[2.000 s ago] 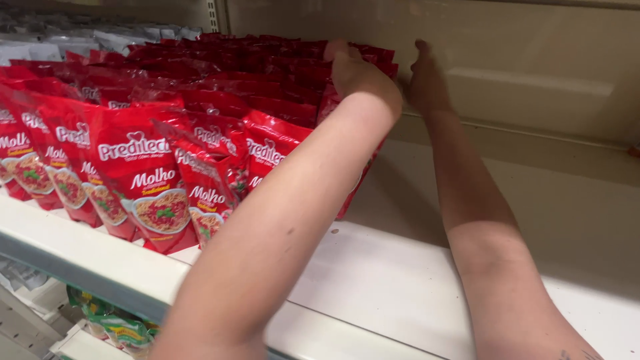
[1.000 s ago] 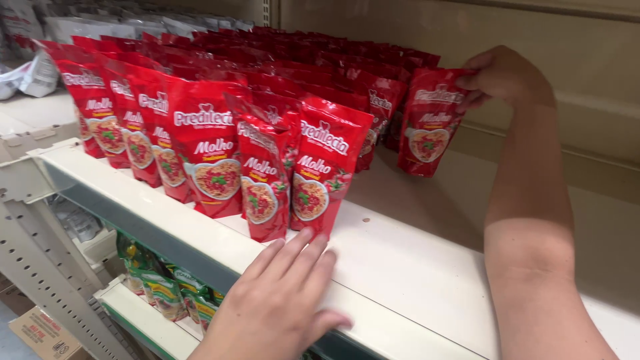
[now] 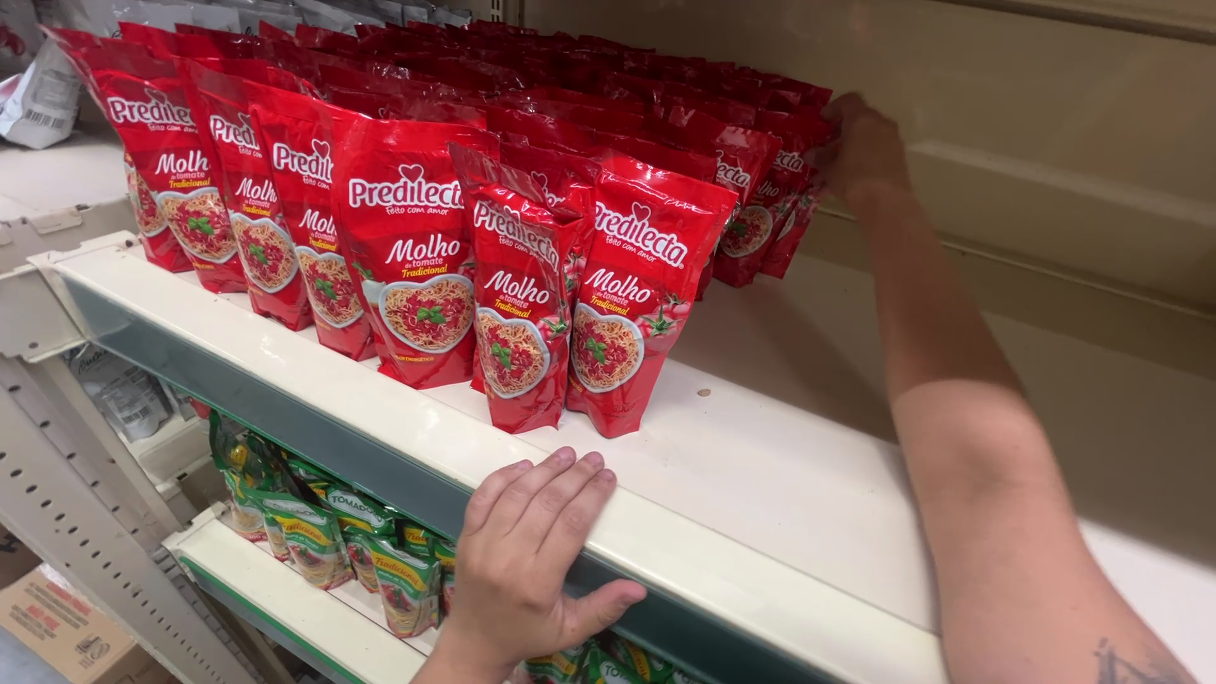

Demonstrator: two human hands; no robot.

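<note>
Rows of red Predilecta tomato sauce pouches (image 3: 408,256) stand upright on the white shelf. My left hand (image 3: 541,541) rests flat on the shelf's front edge (image 3: 703,556), fingers slightly apart and holding nothing, just below the front-right pouch (image 3: 636,294). My right arm reaches deep along the right side of the rows. At the far right of the rows, my right hand (image 3: 855,147) touches the side of a rear pouch (image 3: 798,199). Its fingertips are partly hidden in shadow, so whether it grips that pouch is unclear.
Green sauce pouches (image 3: 404,579) stand on a lower shelf (image 3: 285,594). Silver-white packages (image 3: 47,95) lie at the back left. A perforated metal upright (image 3: 85,494) and a cardboard box (image 3: 71,622) are at the lower left. A beige back panel (image 3: 1045,123) closes the shelf behind.
Two seconds ago both arms reached over the shelf; my left hand then came to the front edge. A second ago my right hand held a pouch at the right, and it has since moved farther back.
</note>
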